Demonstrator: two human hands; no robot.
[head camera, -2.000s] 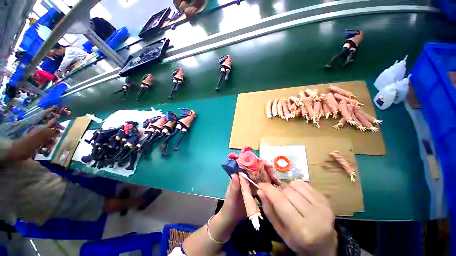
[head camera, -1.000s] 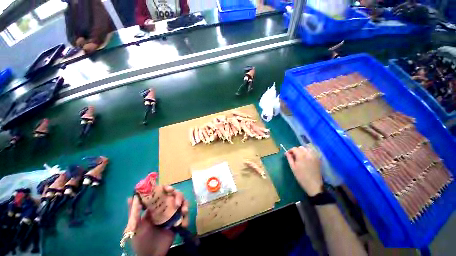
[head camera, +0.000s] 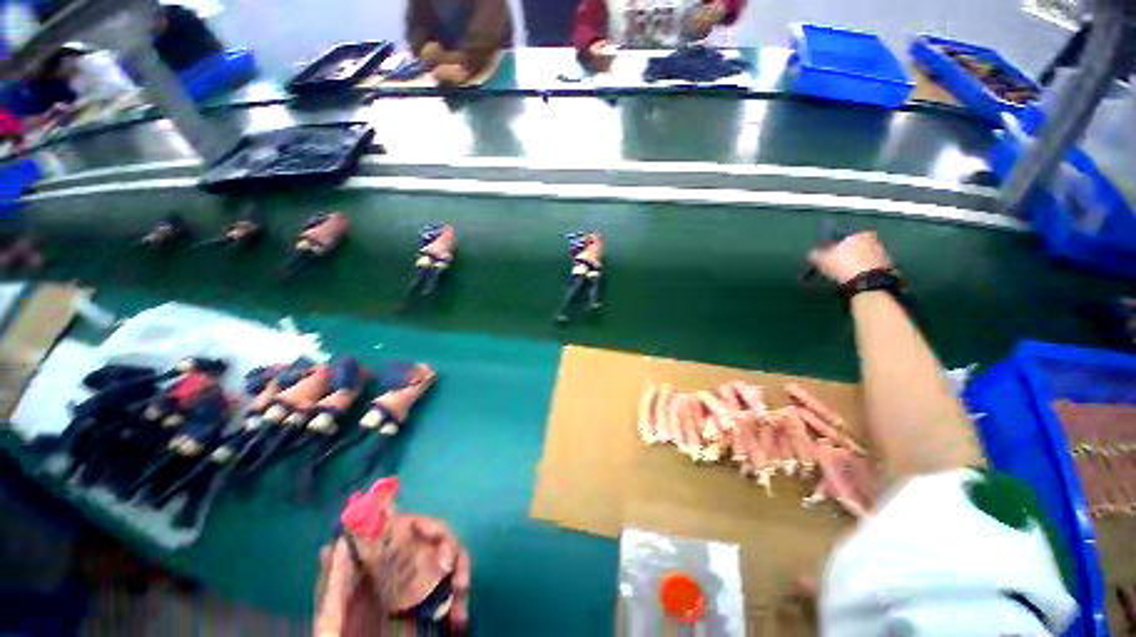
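My left hand (head camera: 436, 548) holds an action figure (head camera: 396, 566) with a red head end, upright at the bottom edge. My right hand (head camera: 852, 256) is stretched over the green conveyor belt, blurred. Dark parts of another figure (head camera: 822, 253) show beside its fingers; whether it grips them is unclear. No stick shows in it. Pink figure arms (head camera: 760, 436) lie piled on a cardboard sheet (head camera: 586, 442), partly behind my right forearm. The orange-red dish (head camera: 683, 597) sits on a clear bag (head camera: 645, 566) at the bottom.
Figures (head camera: 584, 268) lie spaced along the conveyor belt (head camera: 698, 268). A heap and row of figures (head camera: 287, 404) lie at left. A blue tote (head camera: 1040, 436) with arms stands at right. Black trays (head camera: 287, 156), blue bins (head camera: 852, 69) and people's hands (head camera: 451, 72) are across the line.
My right hand has moved from beside the tote, forward over the conveyor. My left hand still holds the figure. The view has swung, with more of the far side showing.
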